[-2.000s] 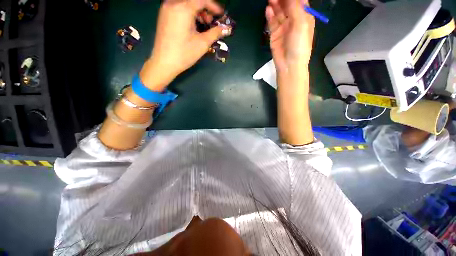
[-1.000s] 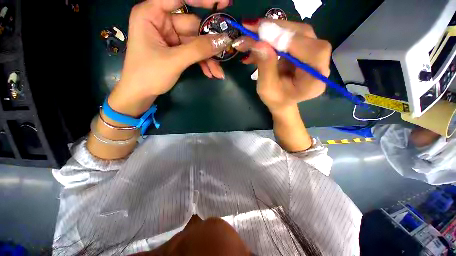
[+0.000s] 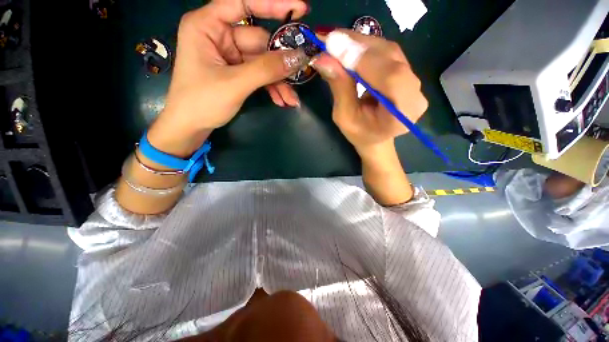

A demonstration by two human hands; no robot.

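Note:
My left hand (image 3: 224,70) holds a round housing (image 3: 292,41) with a circuit board and small parts visible inside, its thumb on the near rim. My right hand (image 3: 377,87) grips a slim blue stick (image 3: 394,110) like a pen, its tip on the parts inside the housing. A white cover wraps one right fingertip. A thin black piece stands up at the housing's far edge, by my left index finger. The right thumb is at the housing's right side. Fingers hide part of the housing.
A small wired sub-assembly (image 3: 153,56) lies on the green mat (image 3: 267,143). Another round unit (image 3: 367,27) and a white paper slip (image 3: 406,12) lie beyond my right hand. A black parts tray (image 3: 47,137) is at left. A white-grey instrument (image 3: 491,63) and tan roll (image 3: 579,160) are at right, beside another person's sleeve.
Since two seconds ago, my hands have come together over the housing, and the blue stick has swung into a pen grip with its tip inside. Since one second ago, my right hand has shifted slightly left.

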